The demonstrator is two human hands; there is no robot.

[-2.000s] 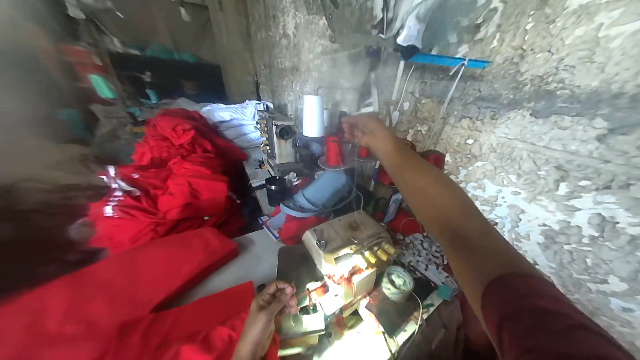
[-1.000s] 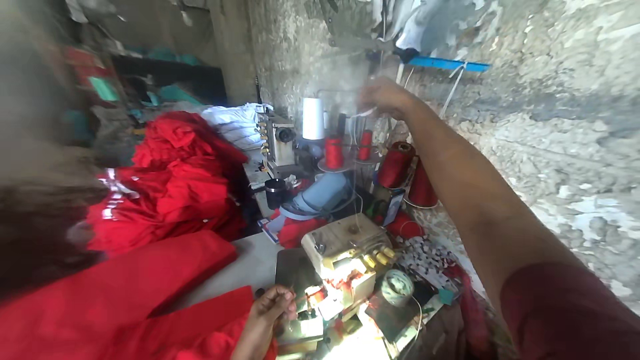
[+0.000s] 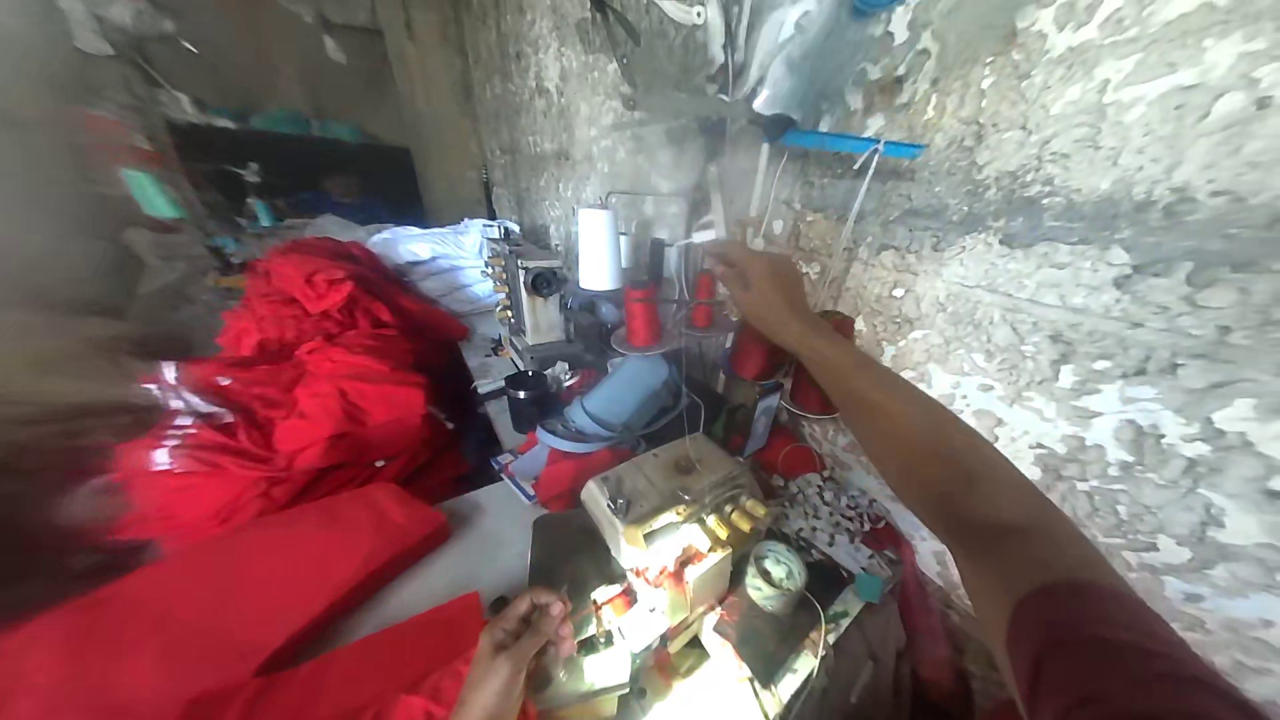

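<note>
My right hand (image 3: 762, 285) is stretched out in front of the wall, at the thread stand, with its fingertips beside a small red thread cone (image 3: 703, 300); whether it pinches a thread cannot be made out. A larger red thread cone (image 3: 642, 318) and a white thread cone (image 3: 599, 250) stand to its left. Below, my left hand (image 3: 525, 640) has its fingers bent together near the lit needle area of a sewing machine (image 3: 670, 500), beside red fabric (image 3: 400, 660). Anything between those fingers is too small to tell.
Piled red garments (image 3: 330, 400) fill the left side. Behind the machine lie a blue-grey cap (image 3: 620, 400) and a black mug (image 3: 528, 400). A second sewing machine (image 3: 535, 300) stands further back. A round container (image 3: 776, 577) sits at the right, near small scraps (image 3: 825, 515) and the rough wall (image 3: 1130, 330).
My right hand rose from the thread cones to above them, and is now lower again beside the small red cone. My left hand has stayed near the machine.
</note>
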